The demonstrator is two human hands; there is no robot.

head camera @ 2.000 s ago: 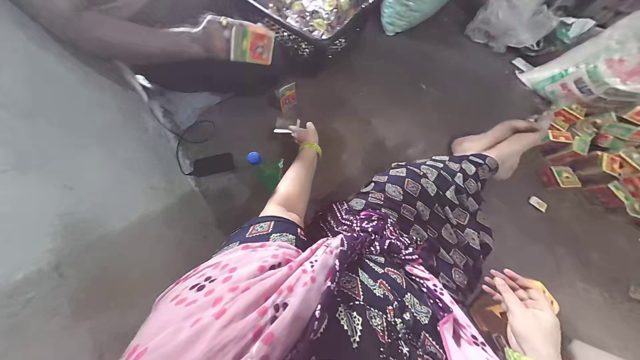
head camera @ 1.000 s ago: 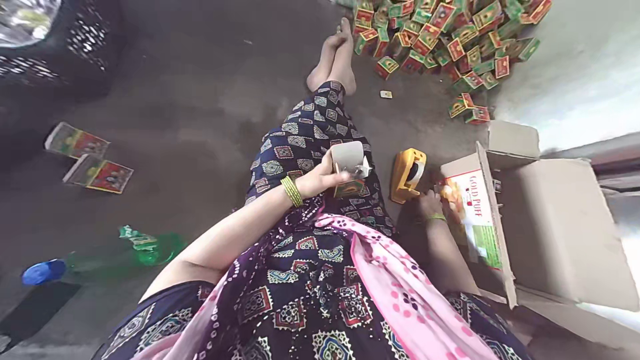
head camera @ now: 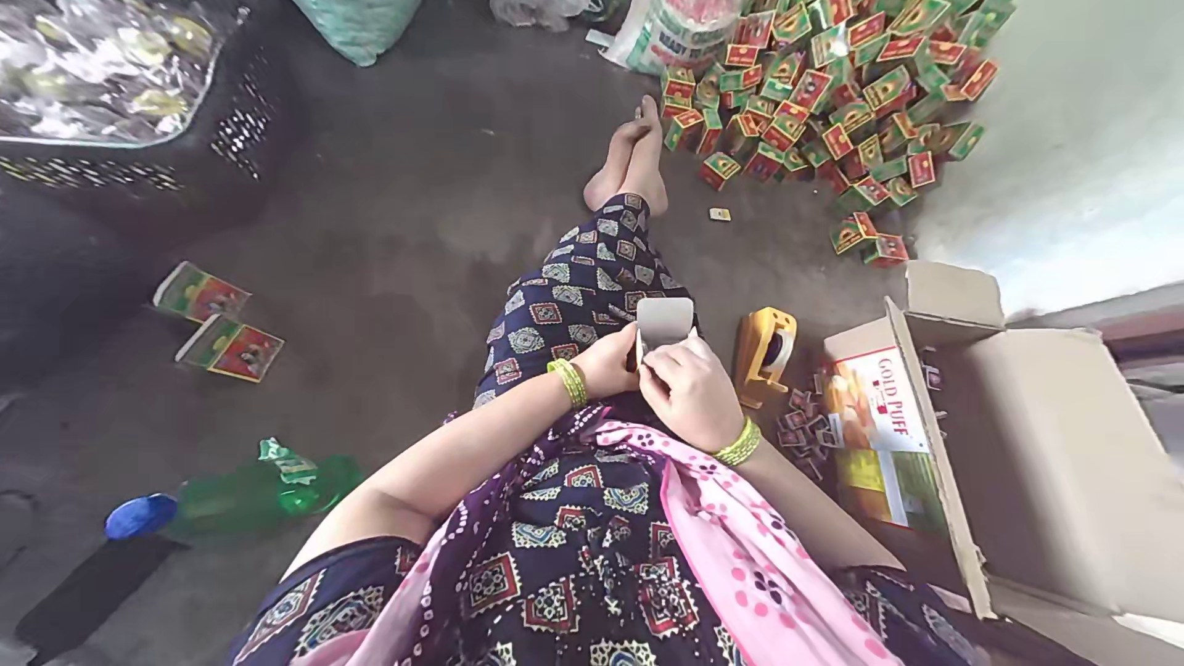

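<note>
A small cardboard box (head camera: 664,317) with its grey flap raised stands over my lap. My left hand (head camera: 610,363) grips its left side. My right hand (head camera: 686,384) is at the box's mouth, fingers bent together; whatever lies under them is hidden. Just right of my lap a yellow tape dispenser (head camera: 766,356) rests on the floor, with small printed packets (head camera: 803,430) scattered beside it. Two flattened printed boxes (head camera: 248,349) lie on the floor at the left.
A black crate (head camera: 231,120) of wrapped items stands upper left. Many red and green boxes (head camera: 786,120) are heaped upper right. An open carton (head camera: 1045,444) is at the right. A green bottle (head camera: 250,495) with a blue cap lies lower left.
My right hand has come from beside the tape dispenser to the small box in my left hand. Two seconds ago my left hand was stretched out, away from my lap. The view has swung strongly.
</note>
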